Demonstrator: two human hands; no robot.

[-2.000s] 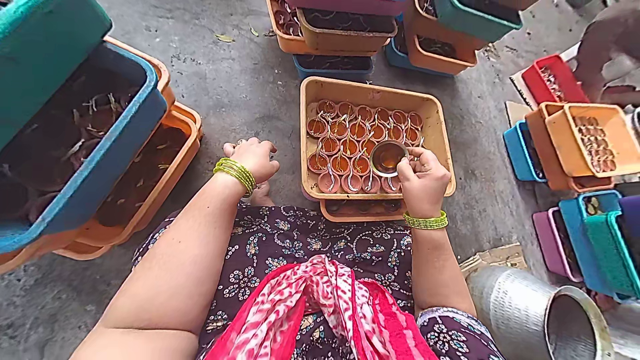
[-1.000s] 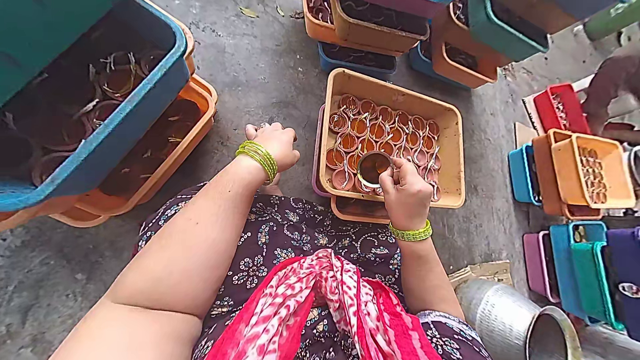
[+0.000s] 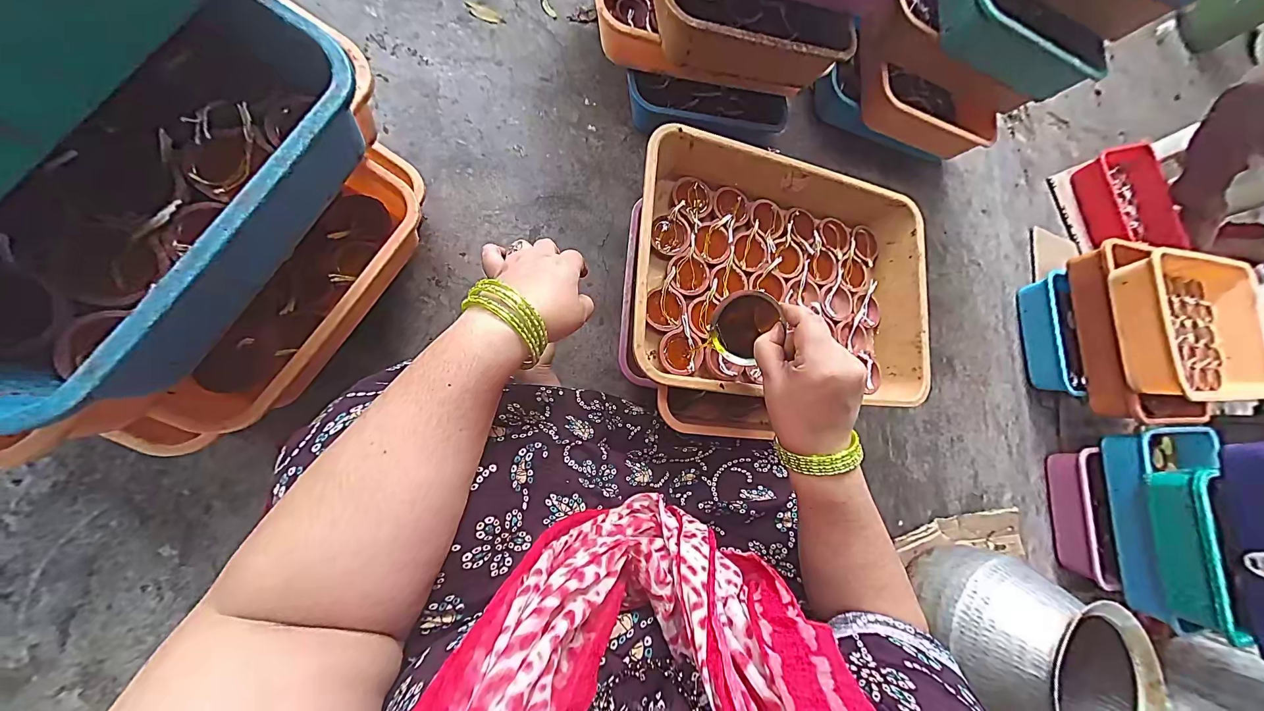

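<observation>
My right hand grips a small round metal cup by its side, tilted above the near rows of small clay lamps. Liquid shows at the cup's lower left lip. The clay lamps stand in close rows in an orange-tan plastic tub; many hold amber liquid and white cotton wicks. Further left, my left hand is over the floor beside the tub, fingers loosely curled, with no object seen in it; its palm is hidden. Green bangles are on both wrists.
At the left rise stacked blue and orange tubs with more lamps. Other stacked tubs stand beyond the tan tub and at the right. A metal pot lies tilted at the lower right. A person's arm shows at the far right.
My right hand has carried the cup from the right part of the lamp rows leftward to the near left rows. My left hand remains beside the tub. The view has shifted somewhat.
</observation>
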